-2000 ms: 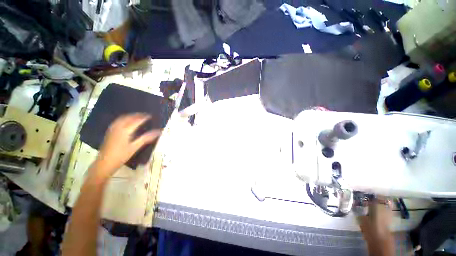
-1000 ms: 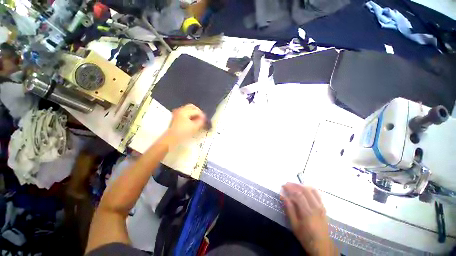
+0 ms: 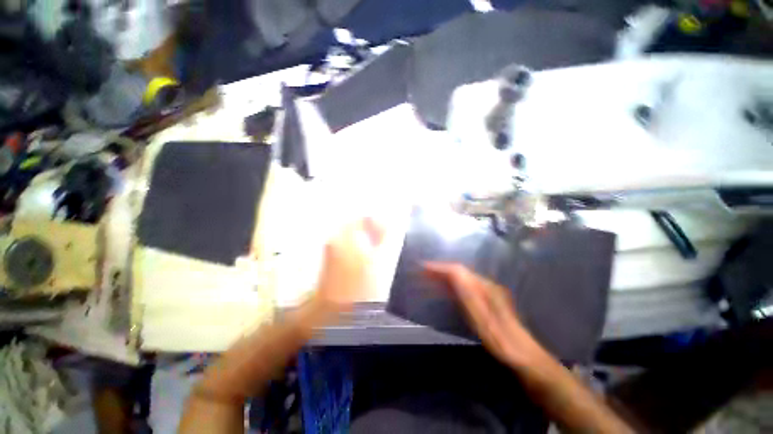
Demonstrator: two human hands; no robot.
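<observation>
A dark cut panel point(image 3: 559, 284) lies under the presser foot and needle area point(image 3: 517, 212) of the white machine and hangs over the table's front edge. My right hand point(image 3: 479, 297) lies on the panel's left part, fingers together and fairly straight, not visibly gripping. My left hand point(image 3: 349, 258) is over the white table just left of the panel. It is blurred, with fingers partly bent, and whether it holds a small piece cannot be told. Stacked dark panels point(image 3: 203, 202) lie on the cream board point(image 3: 203, 309) at left. Glare hides the needle.
The white machine head point(image 3: 585, 127) spans the right. Dark pieces point(image 3: 369, 89) and tangled strips point(image 3: 292, 140) lie at the table's far side. A slim dark tool point(image 3: 674, 233) lies right of the panel. A cream machine part point(image 3: 55, 258) is at far left.
The view has swung right. A dark panel now lies under the machine head. My left hand has left the stack for the white table, and my right hand has moved from the table edge onto the panel.
</observation>
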